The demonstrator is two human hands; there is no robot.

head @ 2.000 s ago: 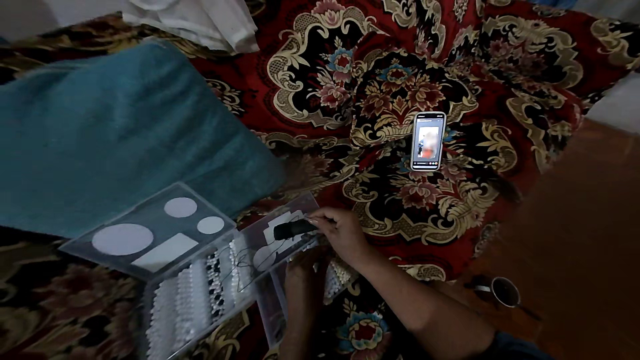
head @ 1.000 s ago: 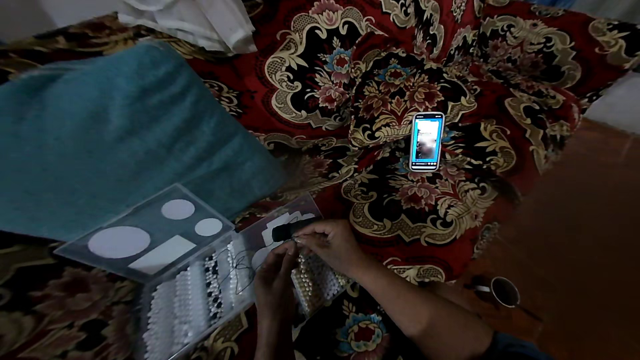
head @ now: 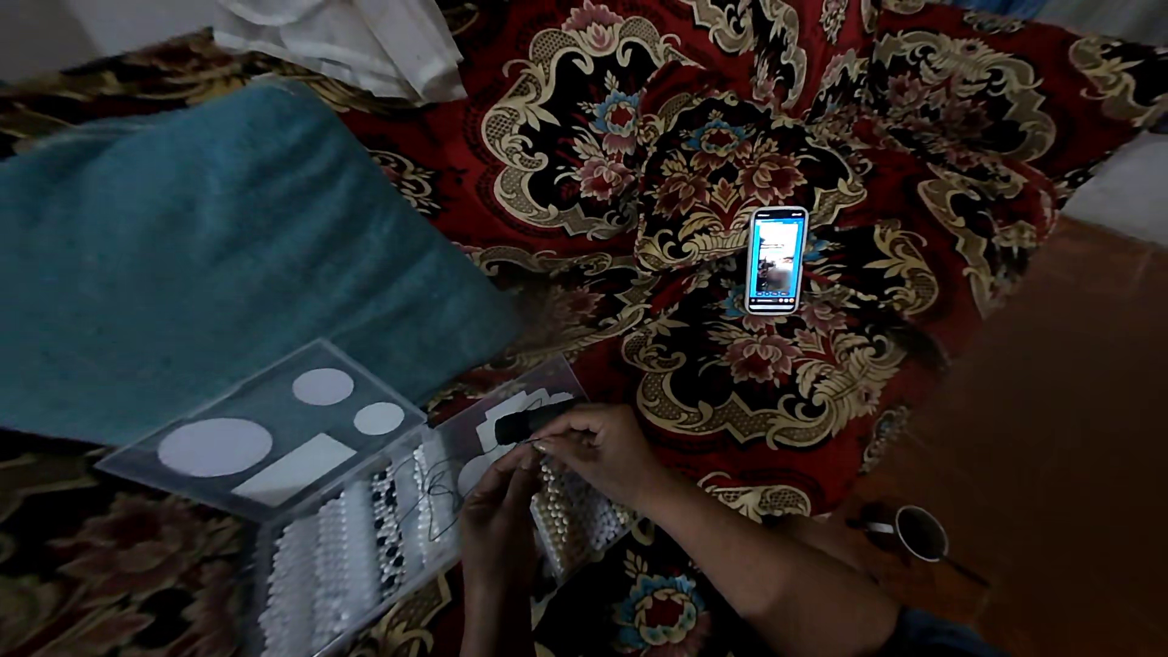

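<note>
My left hand (head: 500,511) and my right hand (head: 598,452) meet over two open plastic bead boxes, fingertips pinching a thin dark cord (head: 447,474) between them. The cord loops loosely over the left box (head: 342,547), which holds rows of white beads and one row of black and white beads. A dark spool-like bundle (head: 529,422) lies at my right fingers; whether they grip it I cannot tell. Below my right hand, the second box (head: 566,538) shows gold-coloured and white beads, partly hidden by the hands. Its raised lid (head: 474,411) bears white shapes.
Floral red and black fabric (head: 584,301) covers the seat. A lit smartphone (head: 776,260) lies on it. A teal cushion (head: 237,246) sits at left, white cloth (head: 365,46) beyond it. A cup (head: 922,534) stands at lower right, near the brown floor (head: 1068,411).
My left hand has moved up to meet my right fingertips. The dark bundle was held out in my right fingers two seconds ago. The picture on the phone screen has changed.
</note>
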